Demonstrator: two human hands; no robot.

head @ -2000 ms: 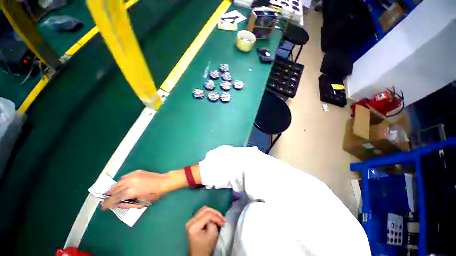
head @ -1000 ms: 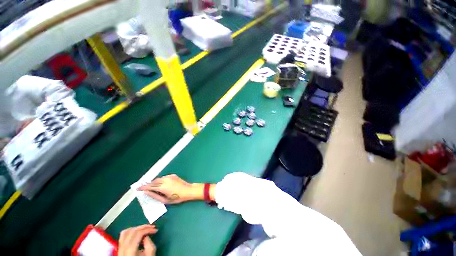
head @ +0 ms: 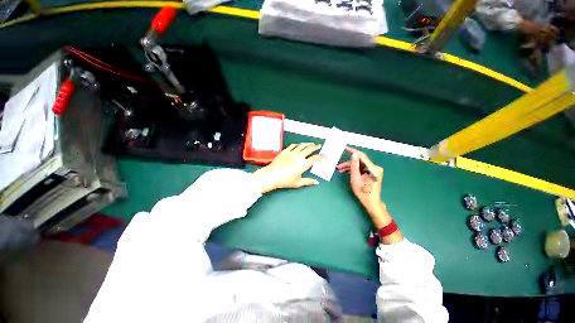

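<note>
The white label sheet (head: 329,154) lies tilted on the green bench, its far end over the pale edge strip. My left hand (head: 292,167) is spread flat at the sheet's left edge, fingertips touching it. My right hand (head: 365,180), with a red wristband, is at the sheet's right side with fingers partly bent. A dark thin shape shows between its fingers, too blurred to tell whether it is a held tool. Several round dark and silver modules (head: 495,236) stand in a loose cluster at the right.
A red tray (head: 264,137) is left of the sheet. Further left are a black toggle clamp fixture (head: 183,120) with red handles and stacked instruments (head: 63,158). A yellow post (head: 498,120) rises at right. A pale yellow pot (head: 557,243) is far right. A bagged white tray (head: 325,22) lies across.
The view has swung left, bringing the fixture and instruments in. My left hand has come to the sheet's left edge. My right hand has shifted from over the sheet to its right side.
</note>
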